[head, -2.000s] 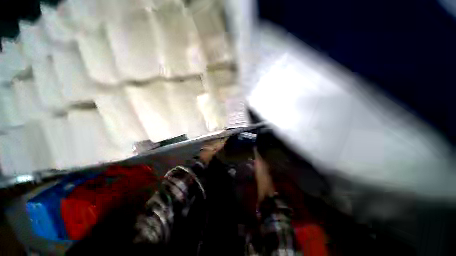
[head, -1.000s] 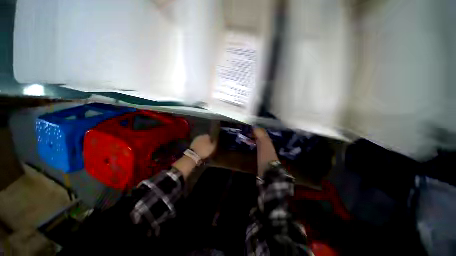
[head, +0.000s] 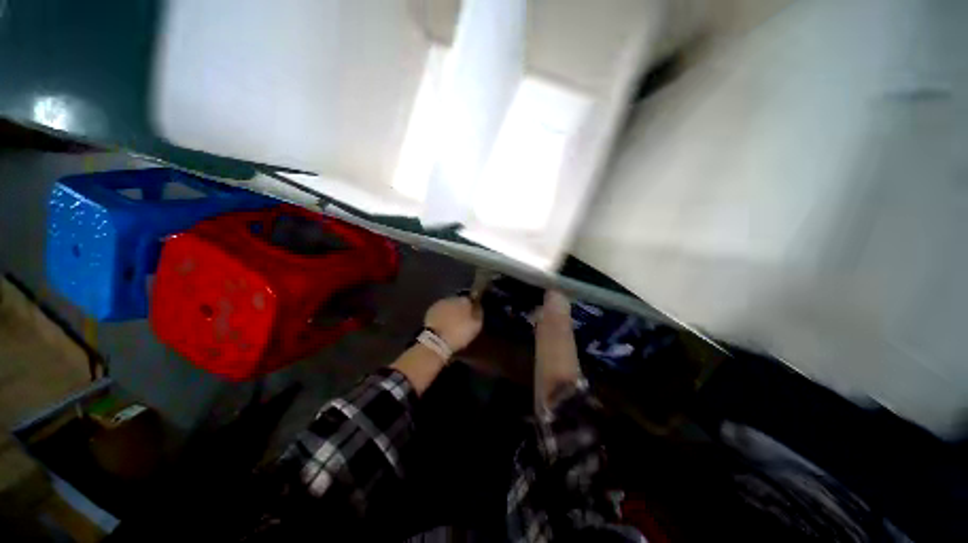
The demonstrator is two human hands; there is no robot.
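Observation:
My left hand (head: pixel 454 321), with a pale band at the wrist, is low at the table edge, over the brown supply carton. Its fingers look curled, but what they hold is hidden. My right hand (head: pixel 553 315) reaches into the carton beside the dark packaged products (head: pixel 619 342). Its fingertips are blurred and partly hidden under the table edge, so its grip cannot be told. The white cartons (head: pixel 292 80) stand blurred on the green table (head: pixel 80 64), above both hands.
A blue stool (head: pixel 90 249) and a red stool (head: pixel 218 308) stand on the grey floor at the left. A brown cardboard box (head: pixel 125 435) is at the lower left. The table edge runs diagonally just above my hands.
The view has shifted and tilted, so the cartons and stools sit differently in the picture. Both hands stay low by the supply carton, with the right forearm more upright.

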